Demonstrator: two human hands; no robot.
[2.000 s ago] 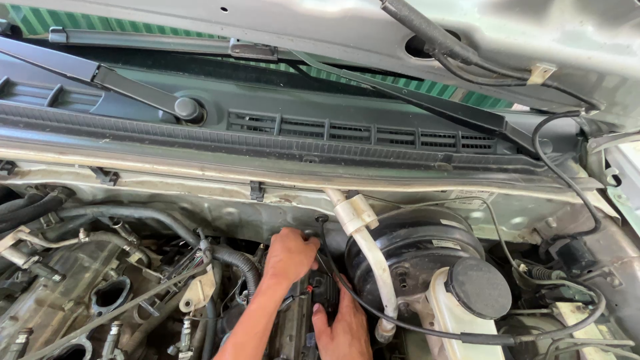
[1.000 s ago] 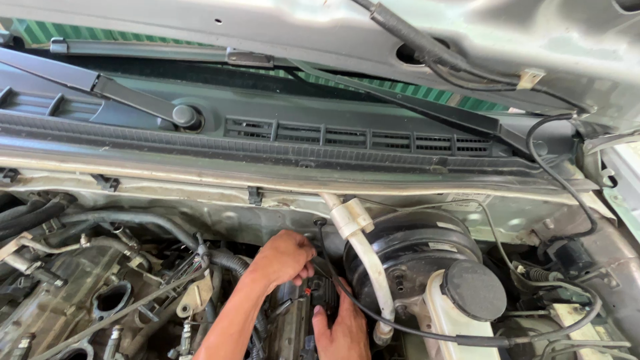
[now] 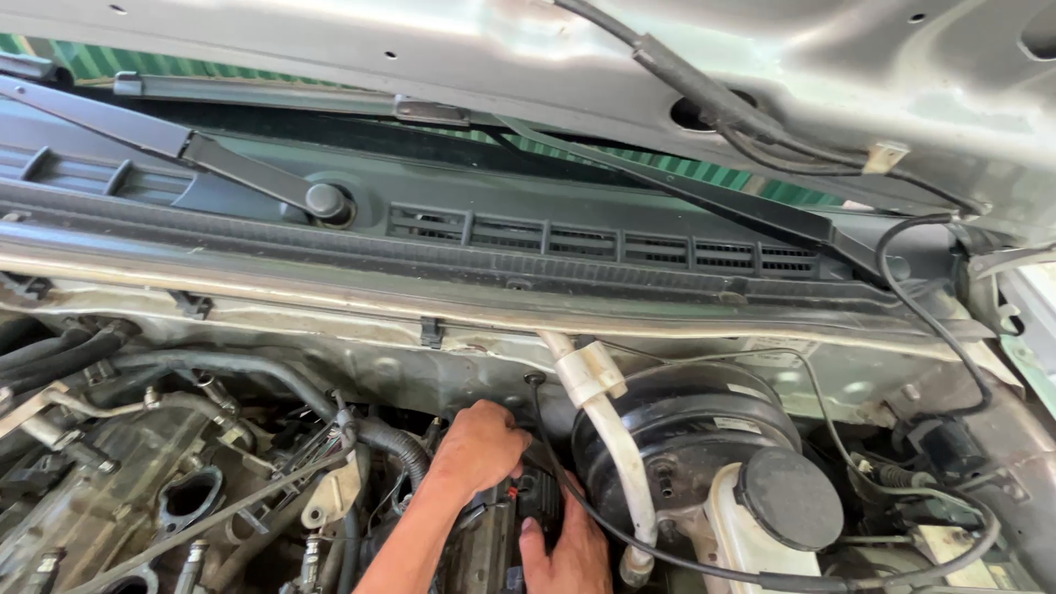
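Observation:
Low in the middle of the head view, my left hand (image 3: 483, 445) is curled above the rear of the engine, its fingertips bent down; whatever lies under them is hidden. My right hand (image 3: 568, 549) rests against the right side of a black engine part (image 3: 540, 495), thumb on the near side and fingers running behind it. A small red piece (image 3: 512, 493) shows between the two hands. Just right of my left hand, a thin black cable (image 3: 540, 421) comes out of the firewall and passes over my right hand's fingers.
A black brake booster (image 3: 685, 437) and a fluid reservoir with a black cap (image 3: 789, 499) stand at the right. A pale metal pipe (image 3: 623, 445) runs down beside my right hand. Open intake ports (image 3: 190, 497) and hoses lie left. The raised hood (image 3: 511, 41) hangs above.
My left hand has shifted slightly over the same spot at the rear of the engine. My right hand has stayed beside the black part.

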